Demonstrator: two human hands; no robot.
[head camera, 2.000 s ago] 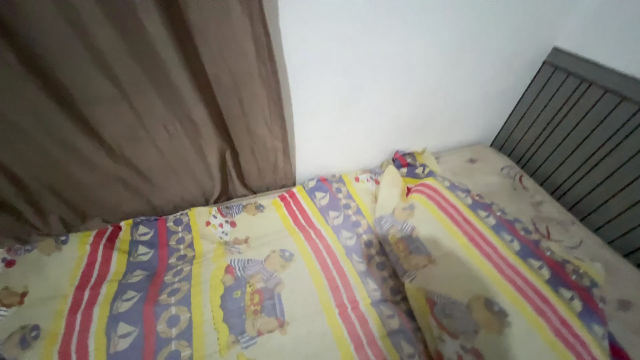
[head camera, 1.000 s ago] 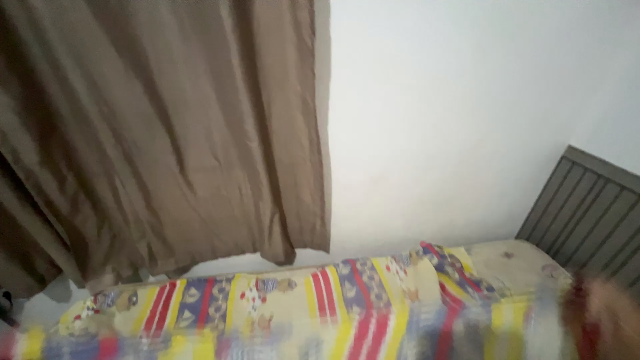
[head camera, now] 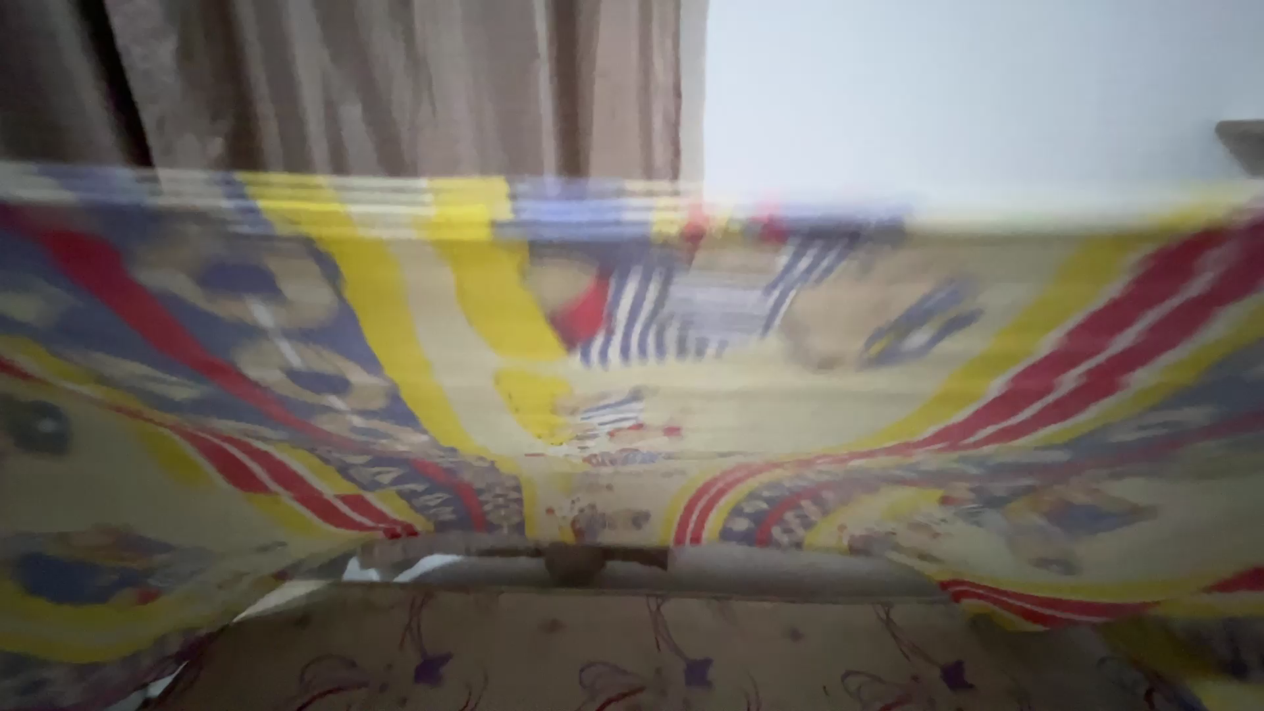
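Note:
A patterned cloth sheet (head camera: 750, 395) in cream, yellow, red and blue, printed with bears and sailing motifs, spans the whole width, lifted off the bed and blurred by motion. Its upper edge runs nearly level across the view. Below its sagging lower part shows the mattress (head camera: 553, 642), beige with purple flowers and swirling lines. Neither of my hands can be seen; the frame does not show what holds the cloth.
Brown curtains (head camera: 395, 89) hang at the back left. A white wall (head camera: 948, 89) stands to their right. At the right edge a small part of the grey-brown headboard (head camera: 1242, 143) shows.
The sheet lay over the bed two seconds ago and is now raised in front of the view, with the mattress bare beneath. A blurred hand at the lower right one second ago is out of sight.

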